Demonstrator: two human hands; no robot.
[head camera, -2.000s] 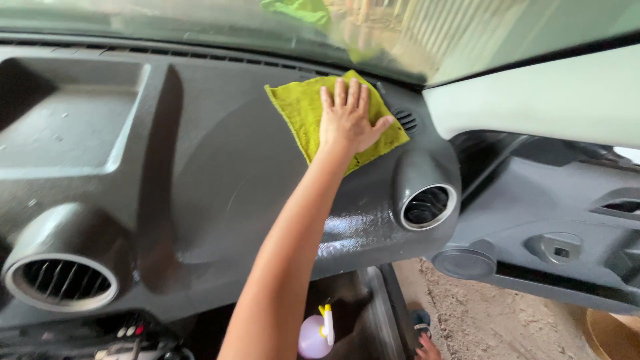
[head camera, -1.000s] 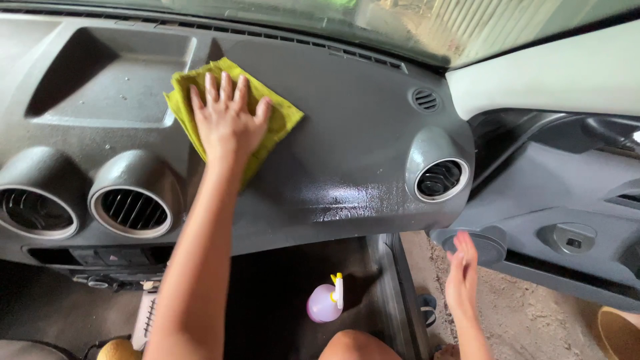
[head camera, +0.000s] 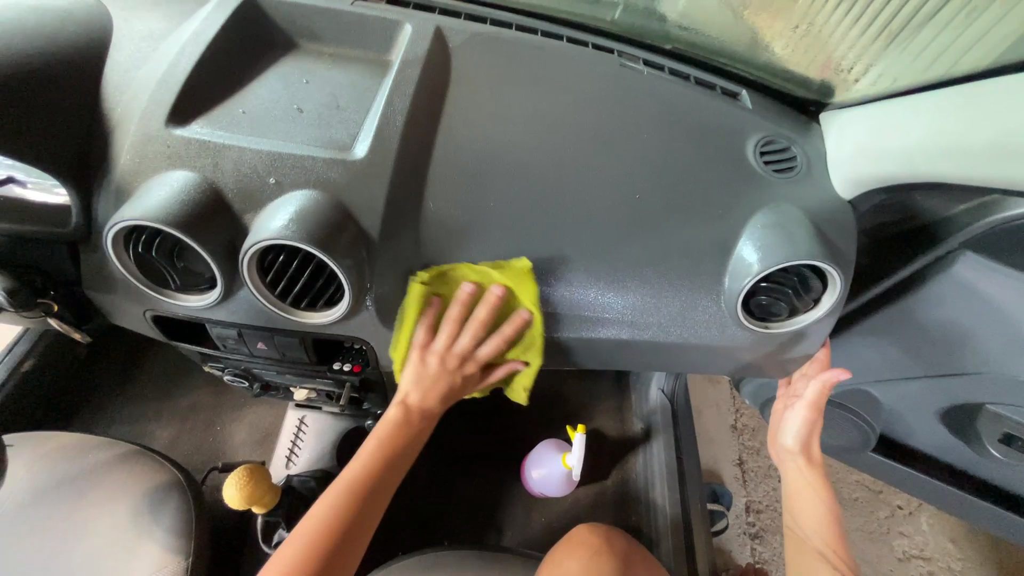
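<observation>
My left hand (head camera: 460, 348) lies spread flat on a yellow-green cloth (head camera: 524, 320), pressing it to the front face of the grey car dashboard (head camera: 584, 192), right of the central round air vents (head camera: 296, 280). At the dashboard's right end, my right hand (head camera: 804, 408) is raised with its fingertips by the lower edge, under the right round air vent (head camera: 788, 296). It holds nothing. Fine droplets show as a wet sheen on the front of the dashboard. A spray bottle (head camera: 550, 468) with pinkish liquid and a yellow and white trigger head stands on the dark footwell floor.
An open car door (head camera: 936, 320) is at the right, with rough ground outside. The windshield (head camera: 880, 40) slopes above the dashboard. At the lower left are a seat (head camera: 96, 504), a gear lever's yellow knob (head camera: 250, 488) and keys (head camera: 68, 326) hanging. My knee (head camera: 600, 552) shows at the bottom.
The cloth under my left hand has moved from the dashboard's upper right to the left, then down onto its front face. My right hand has come up to the dashboard's right end.
</observation>
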